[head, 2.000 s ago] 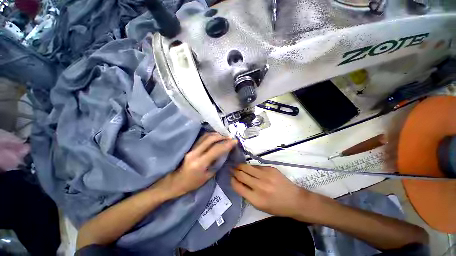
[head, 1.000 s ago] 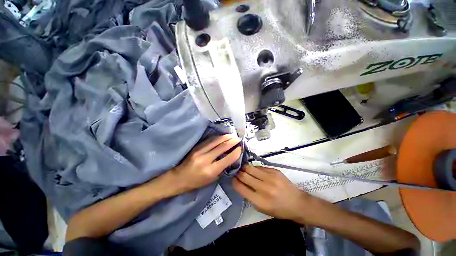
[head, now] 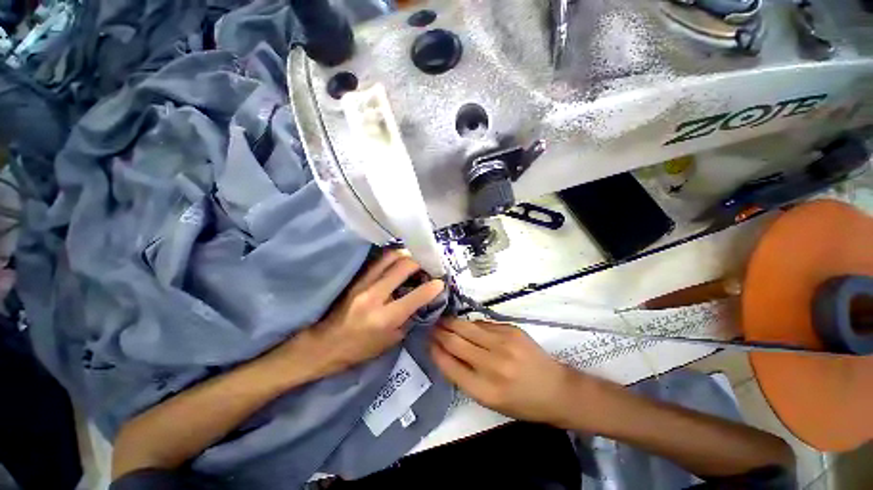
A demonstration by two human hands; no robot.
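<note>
The blue-grey garment (head: 268, 249) lies heaped left of the sewing machine head (head: 402, 144), its edge under the presser foot area. My left hand (head: 373, 311) pinches the garment edge just in front of the needle area, with cloth bunched between thumb and fingers. My right hand (head: 498, 364) holds the garment edge beside it, fingertips partly hidden by cloth. A narrow grey binding strip (head: 593, 327) runs from the needle area to the coil on the orange disc (head: 785, 306). A white care label (head: 395, 392) lies on the garment below my left hand.
A black phone (head: 615, 215) and dark thread snips (head: 536, 216) lie under the machine arm. An awl (head: 694, 294) lies near the disc. More grey cloth (head: 115, 57) is heaped at upper left. Ruler marks run along the white table (head: 613, 354). Grey fabric hangs below my right forearm.
The view has shifted. My left thumb and fingers have drawn apart and bunched the garment edge at the needle. My right hand stays close to the same spot.
</note>
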